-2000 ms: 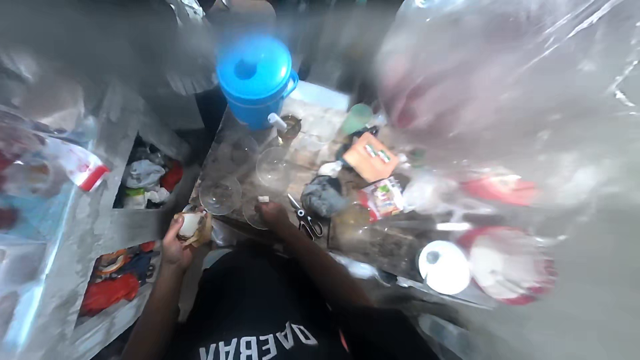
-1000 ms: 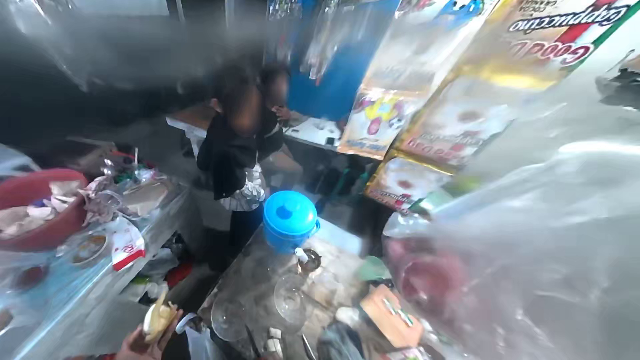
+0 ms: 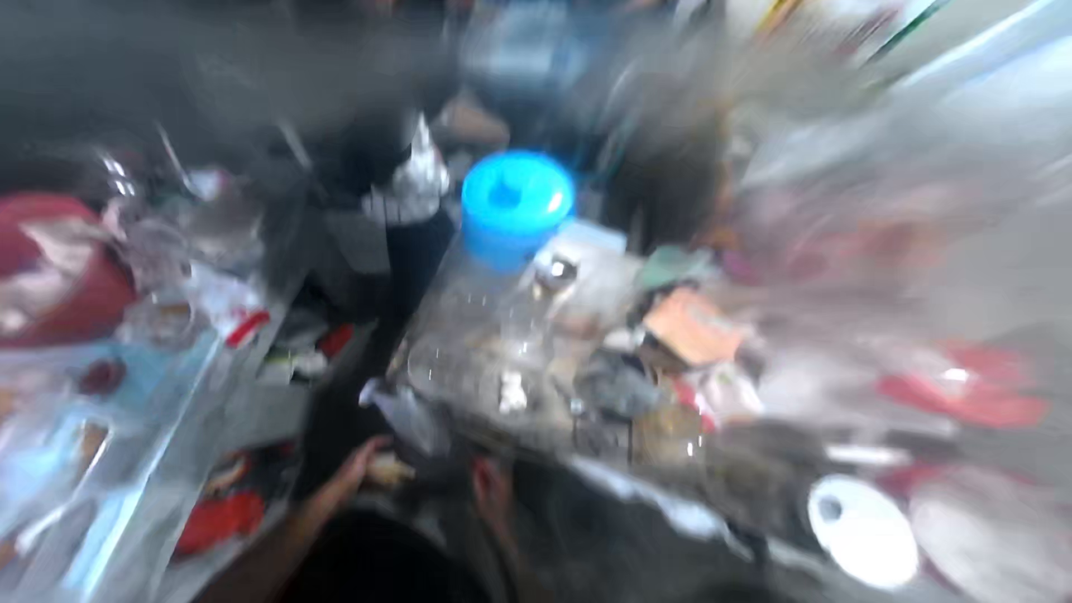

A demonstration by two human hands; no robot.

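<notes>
The view is strongly blurred. At the lower left, my left hand [image 3: 366,466] holds a pale, yellowish item [image 3: 390,470] whose kind I cannot make out. My right hand [image 3: 492,488] is just below the near edge of the cluttered table [image 3: 444,314]; its fingers are too blurred to read. Small white pieces [image 3: 512,392] lie on the table above my right hand. A clear plastic bag [image 3: 408,419] hangs at the table's left corner, above my left hand.
A blue lidded bucket [image 3: 517,205] stands at the table's far end. An orange box [image 3: 693,325] and a dark plastic bag [image 3: 617,383] lie on the right part. A white round lid [image 3: 863,530] is at lower right, a red basin [image 3: 63,268] at left. A person [image 3: 419,180] is beyond.
The view has swung up and then back down. My right hand, over the table two seconds ago, is now below its near edge. My left hand still holds the pale item.
</notes>
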